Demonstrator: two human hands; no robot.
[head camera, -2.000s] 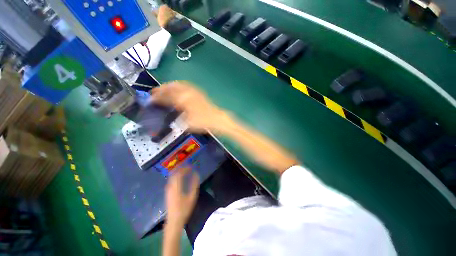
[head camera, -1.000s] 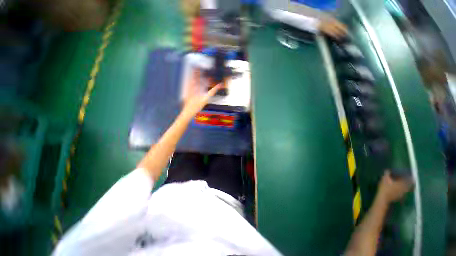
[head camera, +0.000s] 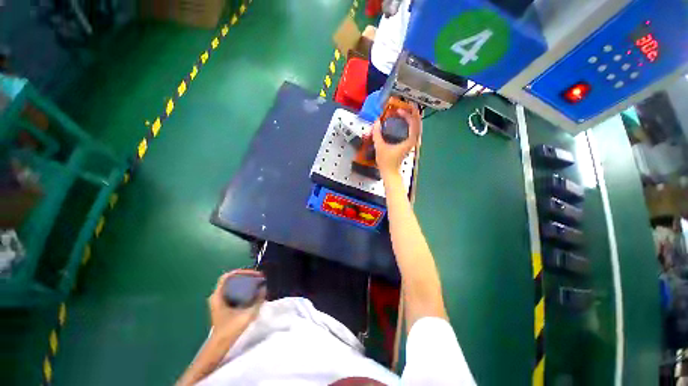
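Note:
My left hand (head camera: 223, 315) holds a dark housing (head camera: 243, 291), end towards me, low at the left near my lap. My right hand (head camera: 388, 157) grips another dark housing (head camera: 394, 129) at the orange fixture (head camera: 365, 154). The hand hides part of the fixture, and I cannot tell whether this housing is seated. The fixture stands on the silver perforated plate (head camera: 329, 160), above the blue base with its red arrow panel (head camera: 351, 210). The metal press part (head camera: 426, 83) is just behind the right hand.
The blue machine head (head camera: 494, 39) and control box (head camera: 596, 71) overhang at upper right. A dark metal table (head camera: 279, 177) carries the machine. Several dark housings (head camera: 562, 207) line the green bench (head camera: 475, 249), with a phone (head camera: 499, 122) nearer. Another person's white sleeve (head camera: 388, 38) shows behind.
My left hand has moved from the fixture back towards my lap with a housing. My right hand has come from the bench at far right to the fixture. The view has turned.

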